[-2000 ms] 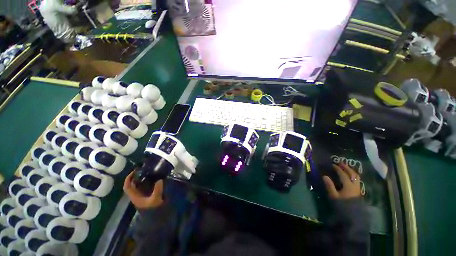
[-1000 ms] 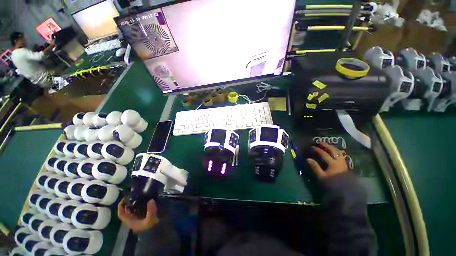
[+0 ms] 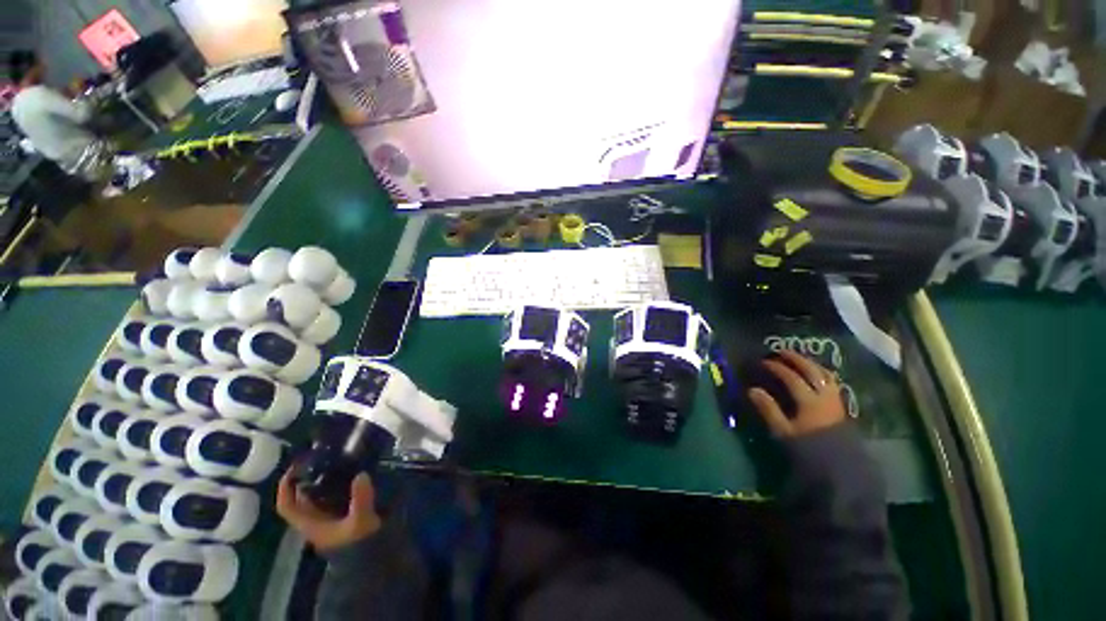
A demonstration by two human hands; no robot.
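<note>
Three white-housed dome cameras with black ball heads stand in a row on the green mat. My left hand (image 3: 328, 512) holds the black ball head of the left camera (image 3: 354, 419). The middle camera (image 3: 545, 352) shows lit pink-purple dots. The right camera (image 3: 657, 364) is unlit. My right hand (image 3: 794, 397) rests over a dark mouse, mostly hidden under the palm, on the black mouse mat (image 3: 876, 412). The monitor (image 3: 546, 97) shows a bright picture with a round striped chart at its left.
A white keyboard (image 3: 546, 280) and a black phone (image 3: 388, 318) lie behind the cameras. Rows of white housings (image 3: 200, 451) fill the left. A black machine (image 3: 837, 224) with a yellow tape roll (image 3: 870, 174) stands right, grey-white units (image 3: 985, 216) beyond. A person (image 3: 55, 121) is far left.
The view has turned to the right since two seconds ago, showing more grey-white units. My left hand stays on the left camera's ball and my right hand stays at the mouse.
</note>
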